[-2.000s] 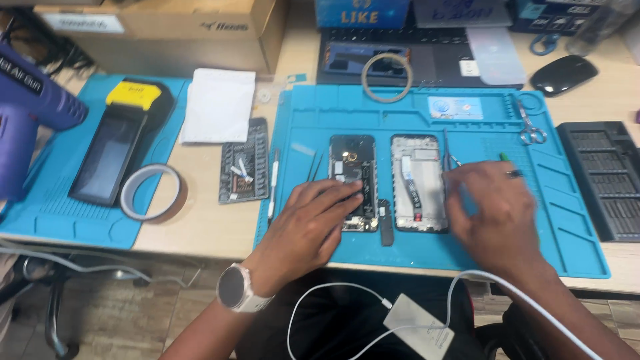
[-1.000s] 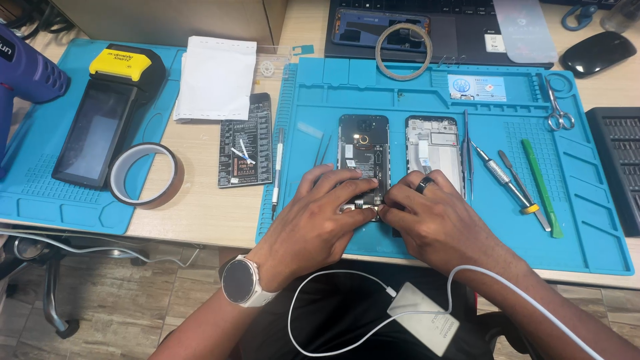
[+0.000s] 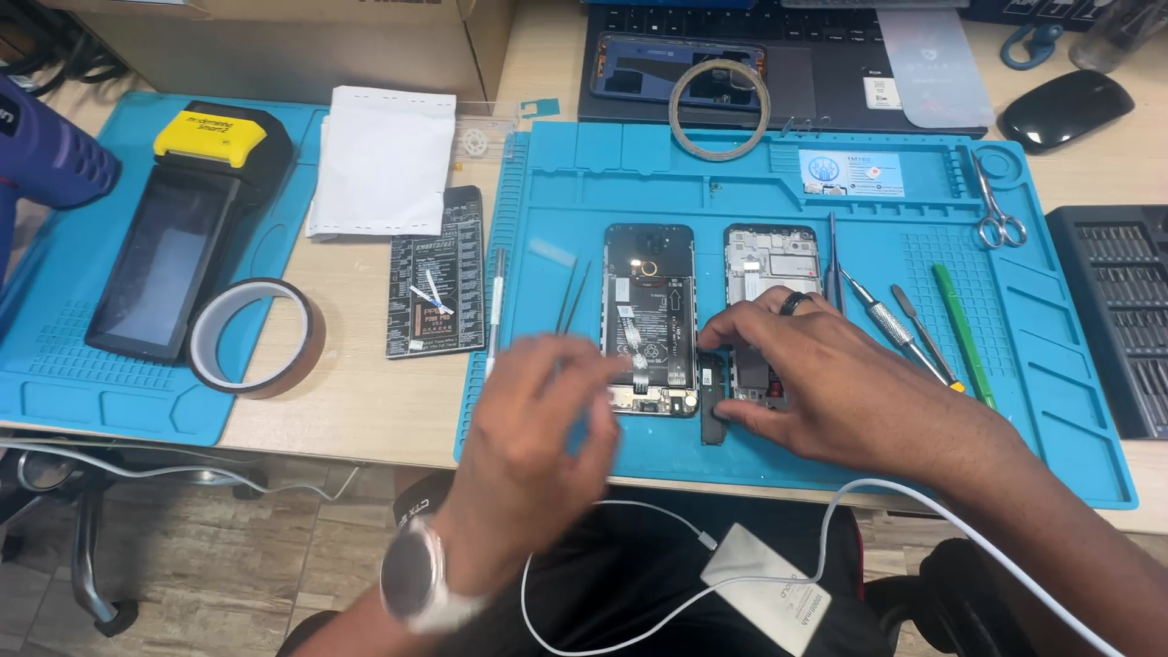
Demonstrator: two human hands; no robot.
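My left hand [image 3: 538,429], blurred, is raised beside the lower left of an opened phone with its battery showing [image 3: 650,319]; whether its fingers hold anything cannot be told. My right hand [image 3: 803,365] rests over a second opened phone part [image 3: 774,251], hiding its lower portion. Its thumb and index finger are apart, the thumb at a narrow black phone piece [image 3: 712,401] and the index finger by the first phone's right edge. Fine tweezers [image 3: 572,297] lie left of that phone. To the right lie a screwdriver [image 3: 899,328], a metal spudger [image 3: 922,333] and a green pry tool [image 3: 964,338].
The blue silicone mat [image 3: 584,196] carries scissors [image 3: 1000,214] and a tape ring [image 3: 720,109] at its back edge. Kapton-type tape [image 3: 257,338], a payment terminal [image 3: 173,237] and a purple heat gun [image 3: 55,146] are left. A bit case [image 3: 1118,310] stands right; a cable crosses to a power bank [image 3: 766,584].
My left hand has come off the first phone and moved left. My right hand's fingers have spread from where they worked at that phone's lower right edge a second ago.
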